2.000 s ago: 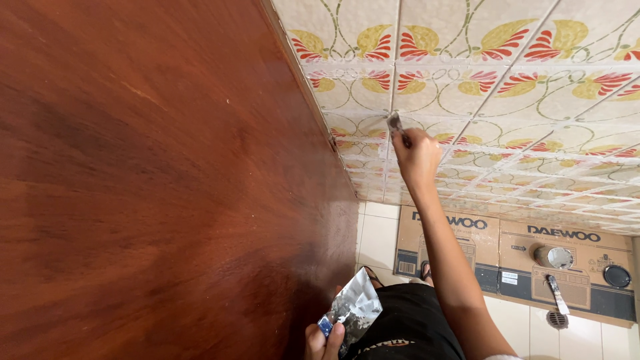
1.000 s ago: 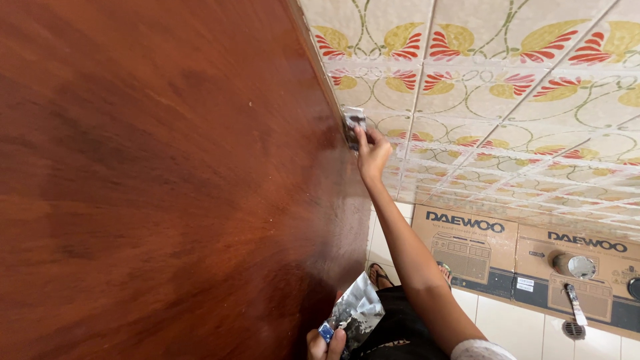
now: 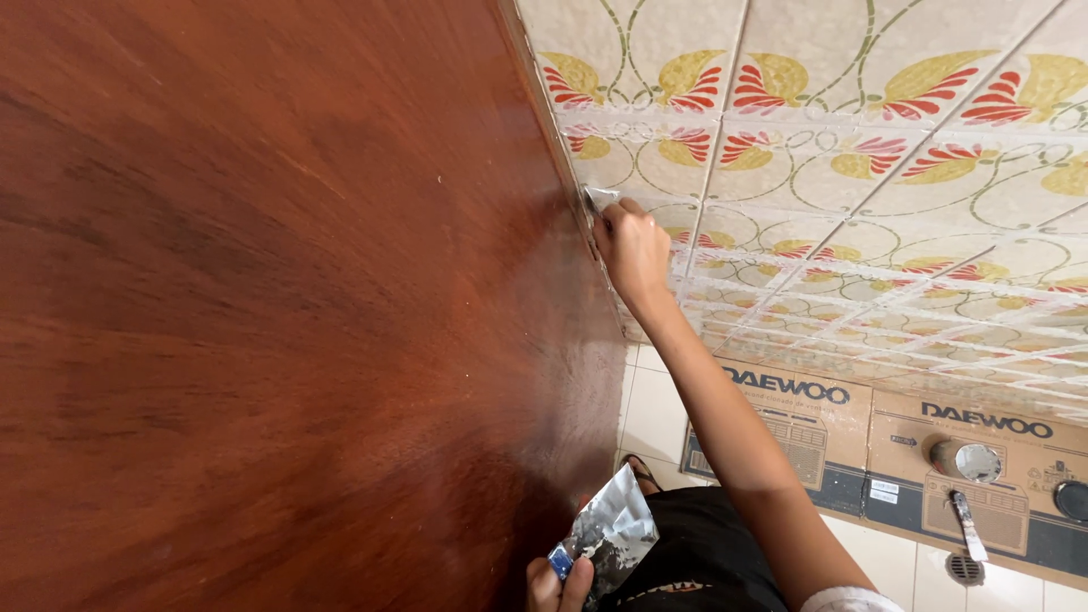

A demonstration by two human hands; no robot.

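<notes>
My right hand [image 3: 633, 246] is closed around a small putty knife [image 3: 600, 199], mostly hidden by the fingers. Its metal blade lies at the edge of the patterned wall tiles [image 3: 790, 161], where they meet the glossy reddish-brown wood panel [image 3: 340, 280]. Low in the view, my left hand [image 3: 559, 585] grips the blue handle of a wide putty knife [image 3: 616, 527]. White paste is smeared on that broad blade, which is tilted upward. Whitish smears run along several tile joints.
Flattened Daewoo cardboard [image 3: 782, 425] covers part of the white tiled floor [image 3: 654, 408]. On it stand an open can [image 3: 969, 461], a dark round lid [image 3: 1073, 501] and a paste-covered spatula [image 3: 968, 525], its end reaching past the cardboard beside a floor drain [image 3: 965, 569].
My right hand has moved from a tile joint to the tile edge by the wood panel, the small knife still in it. My left hand keeps hold of the wide knife.
</notes>
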